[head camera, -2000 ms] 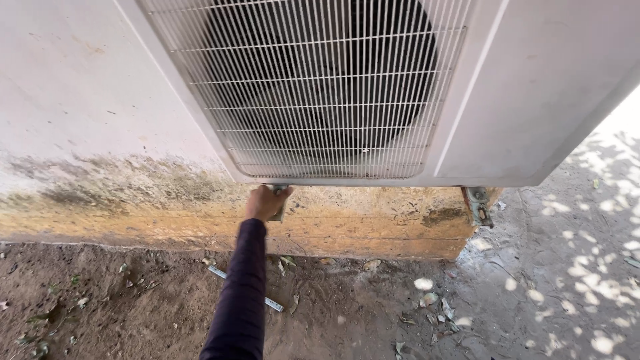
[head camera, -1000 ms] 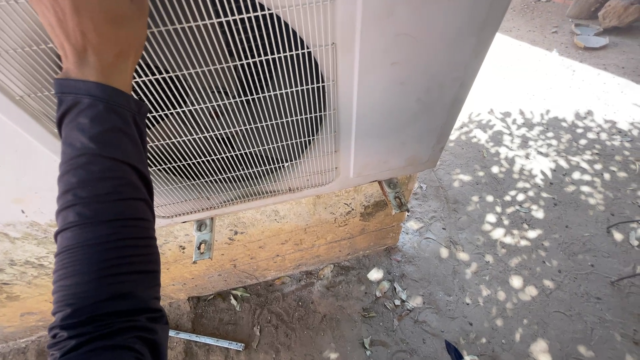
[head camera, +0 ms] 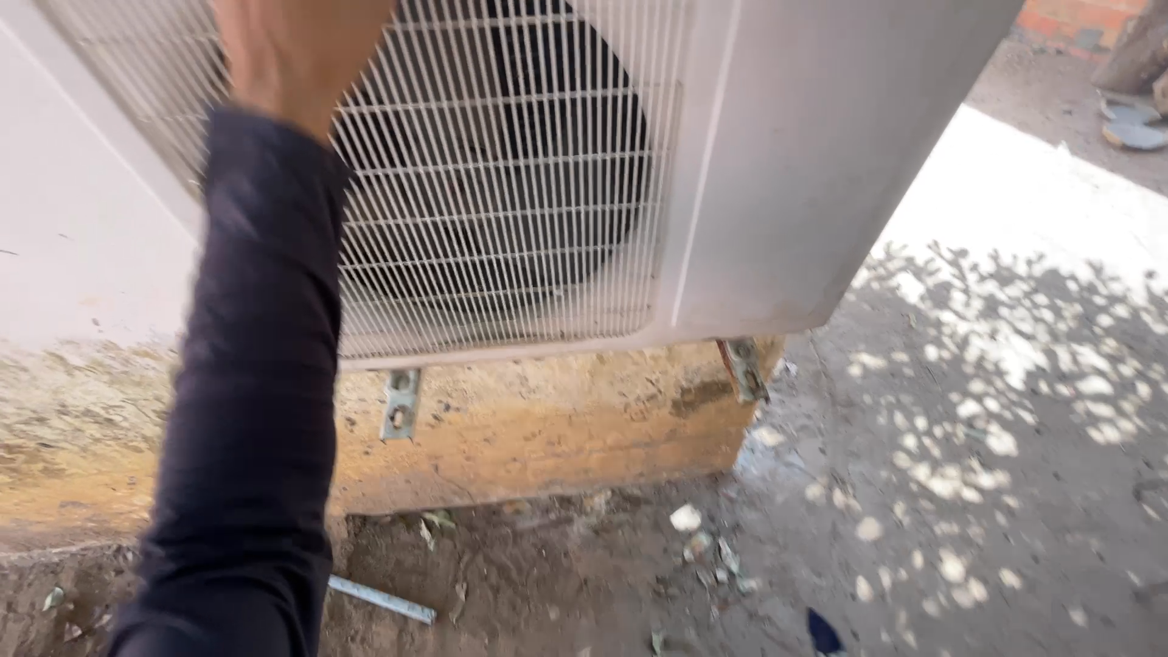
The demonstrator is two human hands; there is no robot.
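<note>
My left hand (head camera: 301, 55), in a dark long sleeve, reaches up in front of the white fan grille (head camera: 493, 182) of an air conditioner's outdoor unit (head camera: 785, 182). The top edge of the view cuts off its fingers, so what they touch or hold is hidden. Below the unit's bottom edge, a slotted metal bracket end (head camera: 400, 404) sticks out near the forearm. Another metal bracket end (head camera: 745, 370) shows under the unit's right part. My right hand is out of view.
Behind and below the unit is a stained white and yellow wall (head camera: 547, 429). A thin metal strip (head camera: 383, 599) lies on the dirt beside my sleeve. Dry leaves (head camera: 721, 557) are scattered nearby. At the bottom edge is a small dark blue thing (head camera: 823, 631). Flat grey pieces (head camera: 1134, 132) lie far right.
My left hand has moved up from the left bracket end at the unit's lower edge to in front of the grille. That bracket end is now uncovered. The view has shifted.
</note>
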